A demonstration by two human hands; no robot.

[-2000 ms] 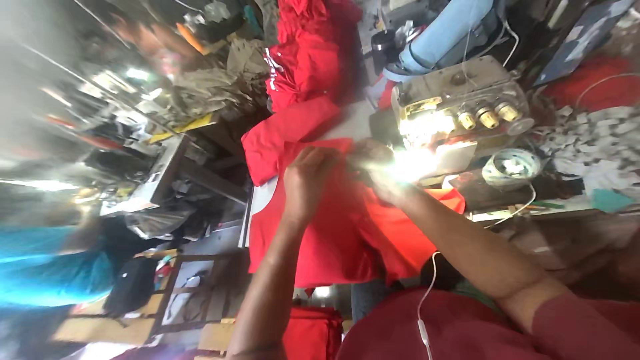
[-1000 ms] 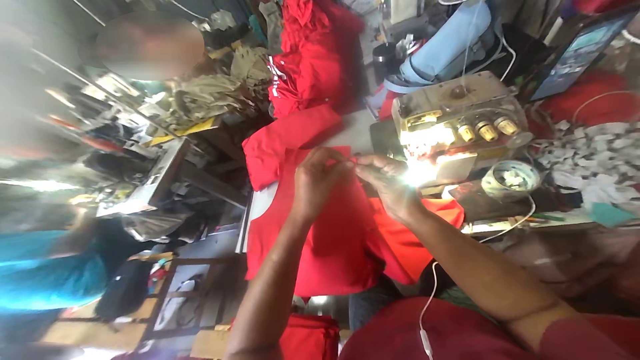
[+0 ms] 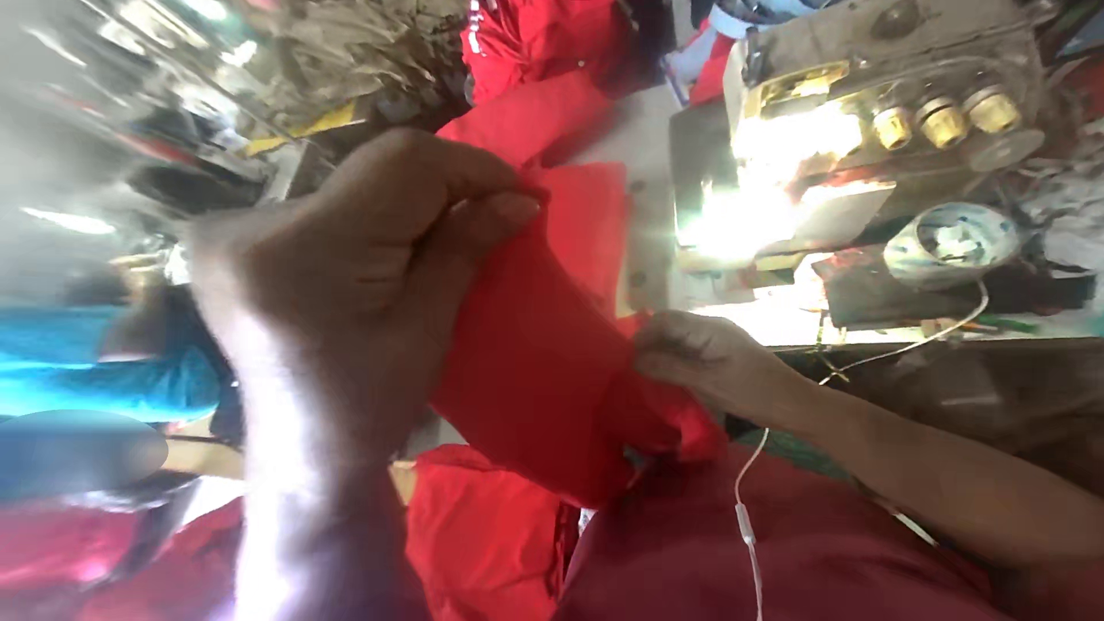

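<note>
A piece of red fabric hangs raised between my two hands, above the table. My left hand is large and close to the camera, pinching the fabric's upper corner between thumb and fingers. Lower and to the right, my right hand grips the other edge, where the cloth bunches and folds near my lap. Behind the raised piece, another part of red cloth lies on the pale work surface. Whether the two parts are joined, I cannot tell.
An industrial sewing machine with brass-coloured tension knobs and a bright lamp stands at the right. By it sits a roll of tape. A red garment pile is at the top, red fabric below. A person in blue is at the left.
My left hand has come up toward the camera, lifting the red fabric. My right hand has moved down toward my lap with its edge. Earlier both hands were close together over the cloth on the table.
</note>
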